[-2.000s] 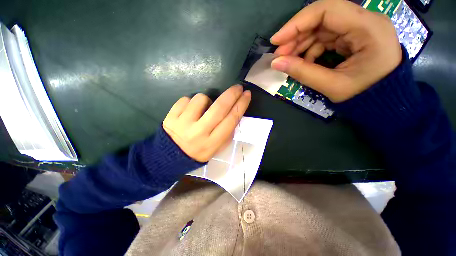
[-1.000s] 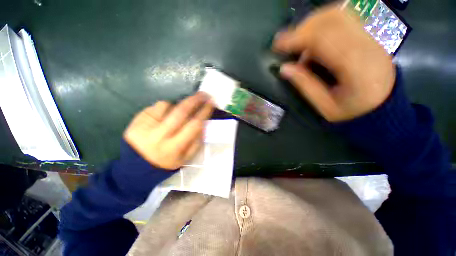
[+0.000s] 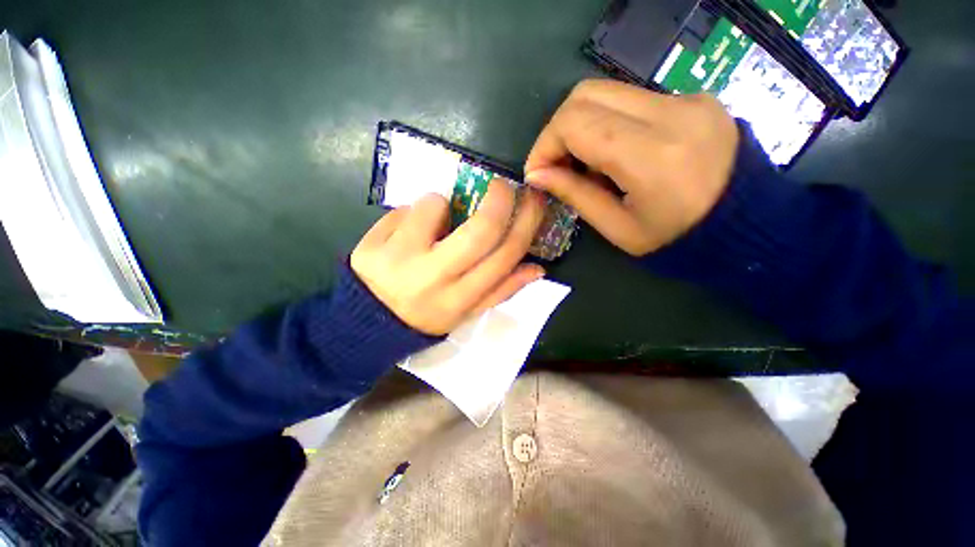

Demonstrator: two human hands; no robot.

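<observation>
A phone unit (image 3: 467, 190) lies on the bench in front of me, tilted down to the right. Its left bay is covered by a white pad (image 3: 419, 169); its middle is green and its right end silvery. My left hand (image 3: 447, 262) holds a backing sheet (image 3: 495, 350) under its palm, and its fingertips rest on the unit's silvery end. My right hand (image 3: 641, 166) has thumb and forefinger pinched together at the unit's upper right edge. Whether anything is between those fingertips cannot be told.
Waiting units (image 3: 738, 66) overlap at the upper right, the nearest with a bare black bay. A stack of white pad sheets (image 3: 80, 230) lies at the left. The bench's front edge (image 3: 663, 358) runs close to my body. Crate-like items (image 3: 75, 470) show below left.
The unit with the white pad has moved left, away from the waiting units. The right hand has come back from the upper right to its edge. The left hand now touches its silvery end.
</observation>
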